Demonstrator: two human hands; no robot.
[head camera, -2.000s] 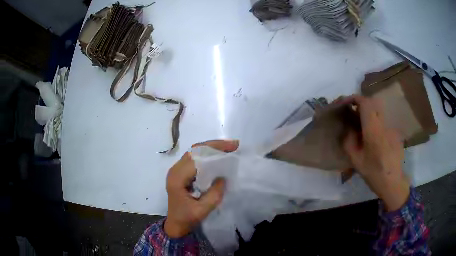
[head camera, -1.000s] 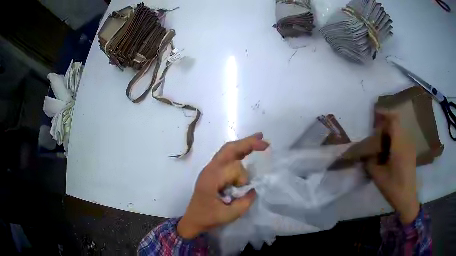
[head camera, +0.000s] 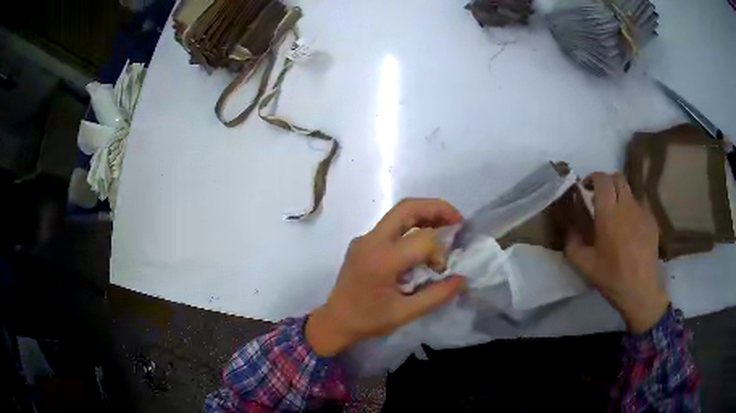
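Observation:
My left hand (head camera: 387, 278) is closed on a crumpled part of a sheer white wrap (head camera: 541, 278), low in the middle of the view. My right hand (head camera: 617, 246) is at the wrap's right end, its fingers on a brown bundle (head camera: 571, 216) that lies partly inside or under the sheer material. The bundle's lower part is blurred and covered by the wrap. A stack of brown-bordered patch pockets (head camera: 688, 189) with beige centres lies just right of my right hand.
A thick brown bundle (head camera: 230, 31) and a curling brown tape (head camera: 323, 169) lie at upper left. A small dark brown bundle (head camera: 500, 11) and a tied grey bundle (head camera: 601, 34) lie at the top right. Shears (head camera: 686, 106) lie at the right edge. White folded material (head camera: 117, 129) sits beyond the table's left edge.
My left hand has moved right with the wrap bunched in it. My right hand, earlier holding a brown piece raised, is now lower, at the brown bundle. The view has shifted slightly.

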